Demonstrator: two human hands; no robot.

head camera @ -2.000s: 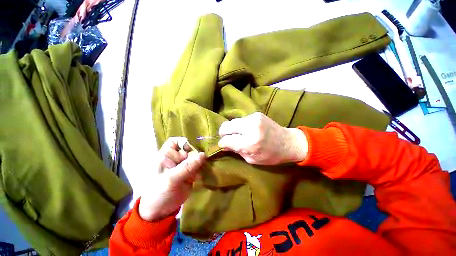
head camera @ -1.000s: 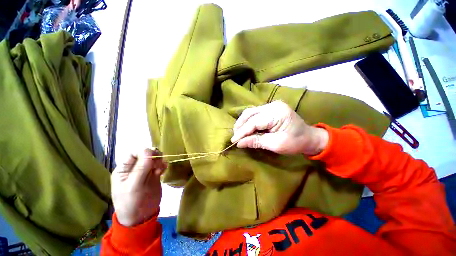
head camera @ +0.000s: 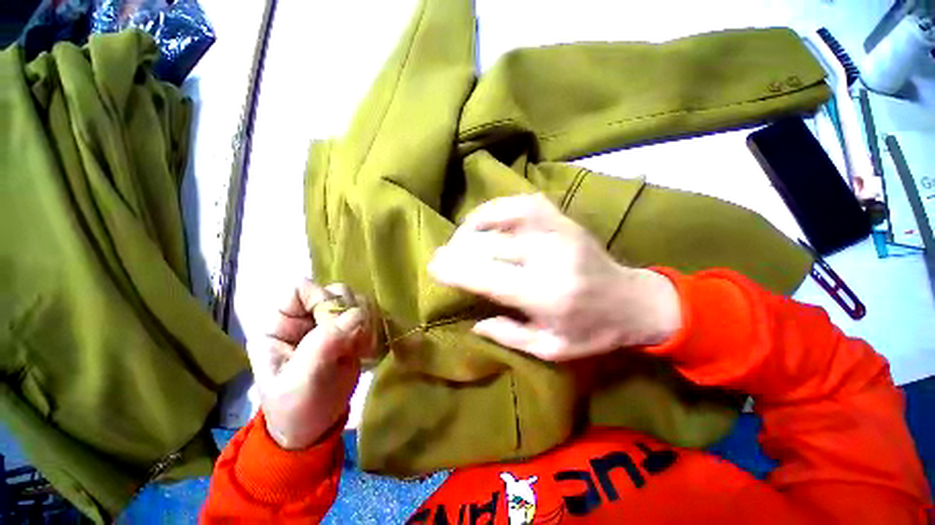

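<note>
An olive-green jacket lies spread in front of me, partly over the white table's near edge. My left hand is at its left side with the fingers pinched together, a ring-like band on one finger. A thin yellow-olive thread runs from near my left fingertips to the cloth. No needle can be made out. My right hand lies over the jacket's middle, fingers spread apart, and hides part of the cloth under it. A sleeve with small buttons lies away from me.
A pile of olive garments is at the left beside a dark table seam. A black phone, a dark red slotted tool, a brush and slim sticks lie at the right. Dark plastic-wrapped stuff is upper left.
The doubled thread held taut between my hands is now a short strand near the cloth. My left hand has come in slightly toward the jacket. My right hand has opened and flattened over it.
</note>
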